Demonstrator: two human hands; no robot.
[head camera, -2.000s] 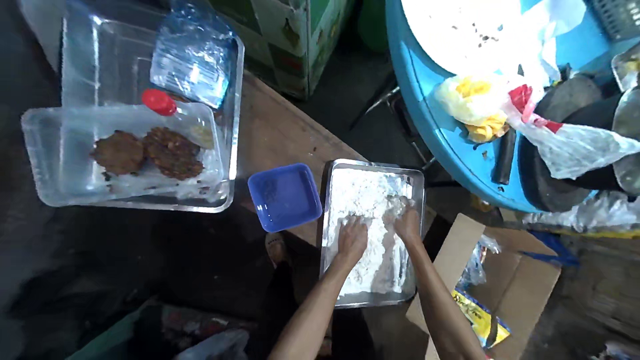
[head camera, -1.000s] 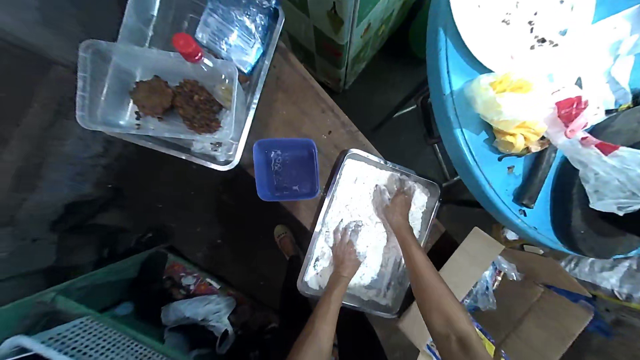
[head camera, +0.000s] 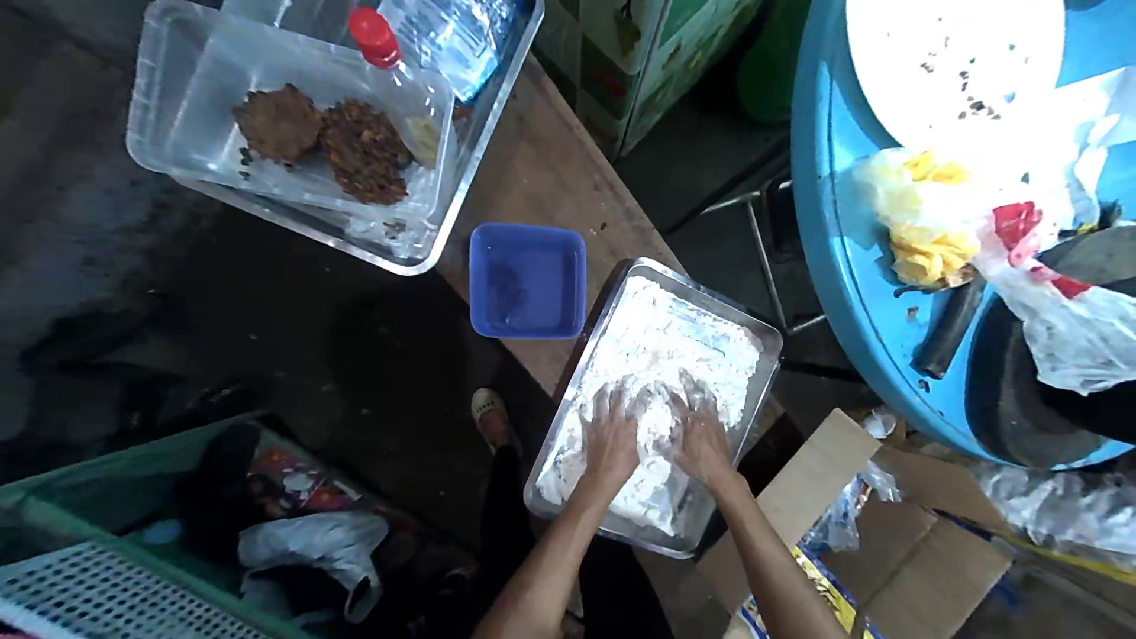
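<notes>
A rectangular metal tray (head camera: 770, 342) with a layer of white flour-like powder (head camera: 674, 328) rests on a wooden bench. Both hands are in the powder near the tray's middle, side by side. My left hand (head camera: 611, 426) lies with fingers apart, palm down, its fingertips dusted white. My right hand (head camera: 699, 430) is just beside it, fingers spread and powdered too. Neither hand shows a held object, though the fingertips are partly sunk in powder. A square blue plastic container (head camera: 527, 282) stands on the bench at the tray's upper left.
Upper left, a clear plastic bin (head camera: 146, 115) with browned fried patties (head camera: 364, 151) and a red-capped bottle (head camera: 374, 37) overlap a larger metal tray (head camera: 426, 262). A blue round table (head camera: 825, 222) is at right, an open cardboard box (head camera: 932, 559) below it, a green crate (head camera: 115, 470) lower left.
My right hand has come down from the upper part of the tray and is now close beside my left hand. The view has shifted.
</notes>
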